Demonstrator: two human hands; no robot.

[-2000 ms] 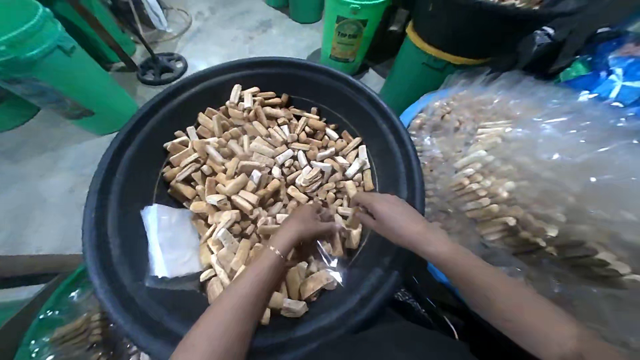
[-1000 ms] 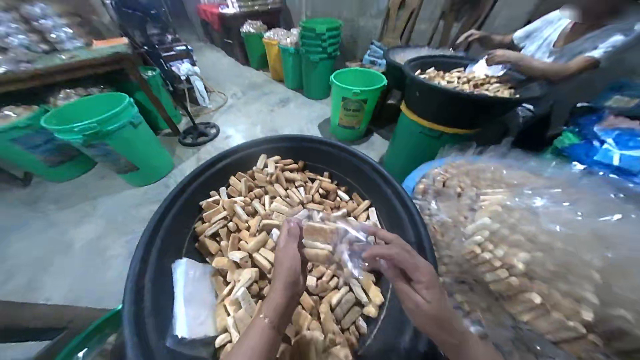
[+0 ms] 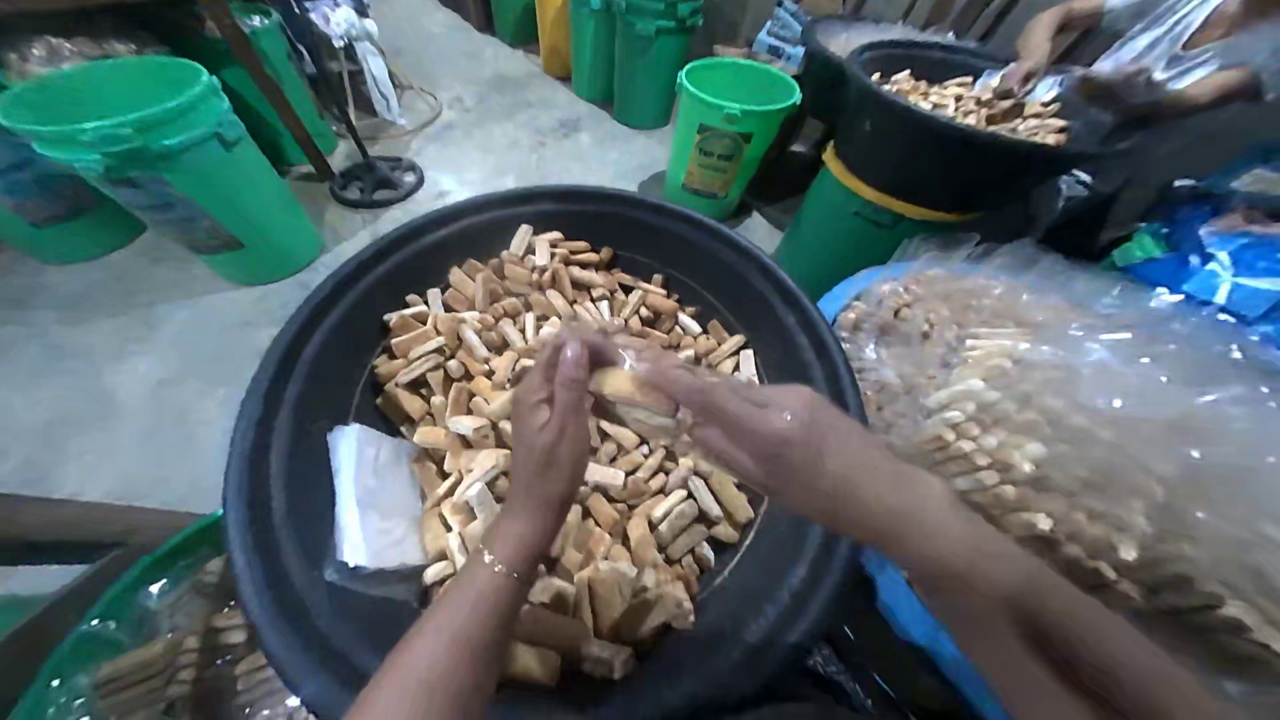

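A wide black plastic basin (image 3: 290, 430) holds a heap of small baked bread sticks (image 3: 480, 330). Above the middle of the heap, my left hand (image 3: 552, 430) and my right hand (image 3: 740, 420) face each other around a clear plastic bag with bread pieces (image 3: 635, 395) in it. The fingertips are blurred, and part of the bag is hidden behind them. A stack of flat clear plastic bags (image 3: 375, 500) lies inside the basin at the left, beside the bread.
At the right stands a blue tub (image 3: 870, 285) of bagged bread under clear plastic. Lower left is a green container (image 3: 60, 660) with packed bread. Green buckets (image 3: 735, 140) stand beyond. Another person's hands (image 3: 1035, 60) are over a black basin (image 3: 890, 130) at the upper right.
Two seconds ago my hands were lower, down at the bread; one second ago they held the bag above the heap. Now they are closer together around it. The view has shifted.
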